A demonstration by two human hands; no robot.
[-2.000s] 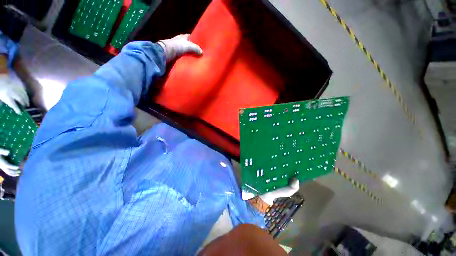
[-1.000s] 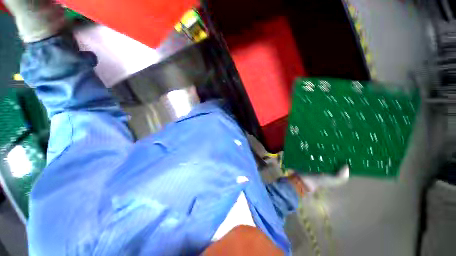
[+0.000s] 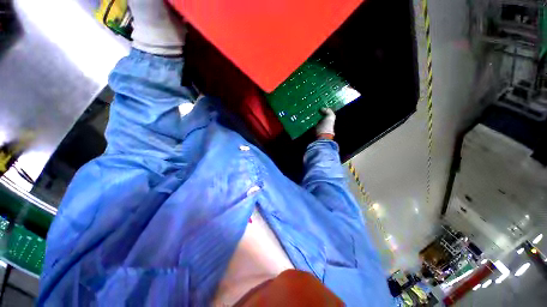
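Observation:
My left hand (image 3: 157, 29), in a white glove, is at the top left, cut off by the top edge. A bright red separator sheet (image 3: 267, 36) hangs raised beside it over a deep black bin (image 3: 393, 78); the grip itself is hidden. My right hand (image 3: 325, 123), also gloved, holds a green circuit board (image 3: 312, 99) by its near edge, tilted inside the bin. The sheet hides part of the board's far side. Dark red material (image 3: 258, 114) shows at the bin's near left side.
A shiny stainless bench (image 3: 54, 72) is at the left, with something yellow at its top edge. Another green board (image 3: 24, 247) lies at the lower left. Yellow-black floor tape (image 3: 429, 78) runs beyond the bin. A pale cabinet (image 3: 489, 171) stands at the right.
My right hand has brought the board from outside the bin's right side into the bin. My left hand and the red sheet have moved right, over the bin.

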